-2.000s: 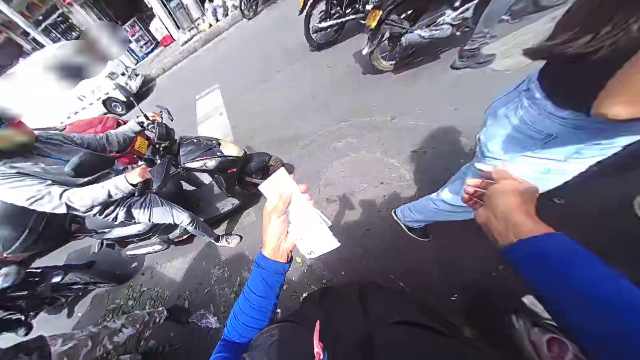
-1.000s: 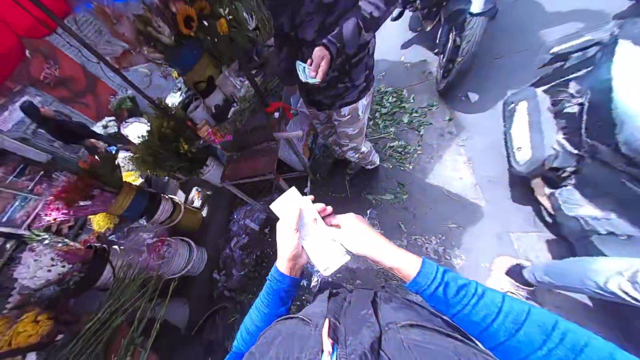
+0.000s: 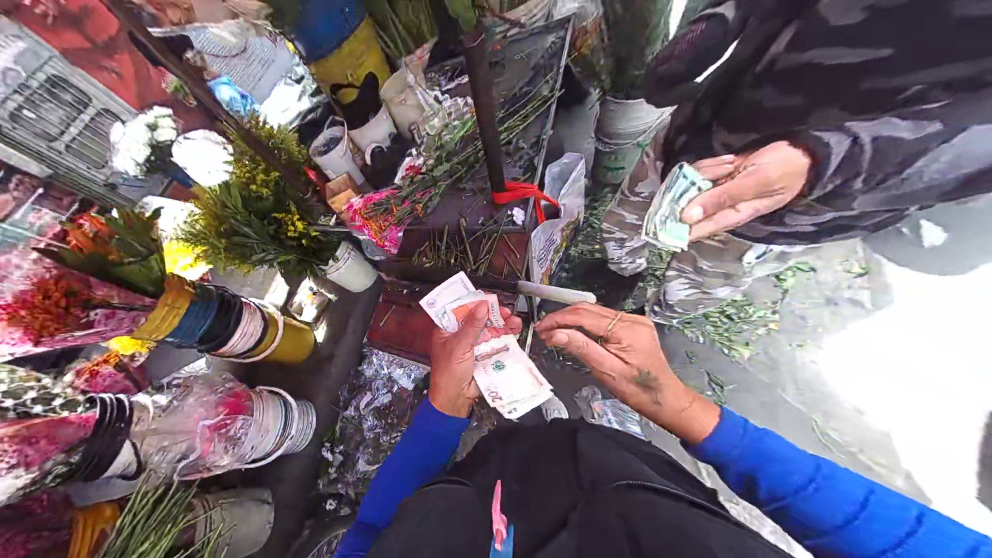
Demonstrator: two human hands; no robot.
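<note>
My left hand (image 3: 457,360) grips several banknotes (image 3: 511,376) at the lower middle, with their ends fanned out on both sides of the thumb. Just right of them is my right hand (image 3: 612,353), its thumb near the bent index finger; a ring is on one finger, and whether anything thin lies between the fingertips I cannot tell. At the upper right, another person's hand (image 3: 756,186) holds folded banknotes (image 3: 676,208). A knife with a pale handle (image 3: 554,292) lies on the wooden stand behind my hands.
Flower buckets (image 3: 291,337) and wrapped bouquets line the left. Cut stems (image 3: 473,248) lie on the stand (image 3: 403,322), beside a metal pole (image 3: 484,116) tied with red ribbon. Plastic wrap (image 3: 380,387) is below, and leaves (image 3: 725,325) litter the ground at right.
The view has swung from the street to the flower stall. My right hand, at the banknotes a second ago, is now apart from them. The other person's banknotes appear closer.
</note>
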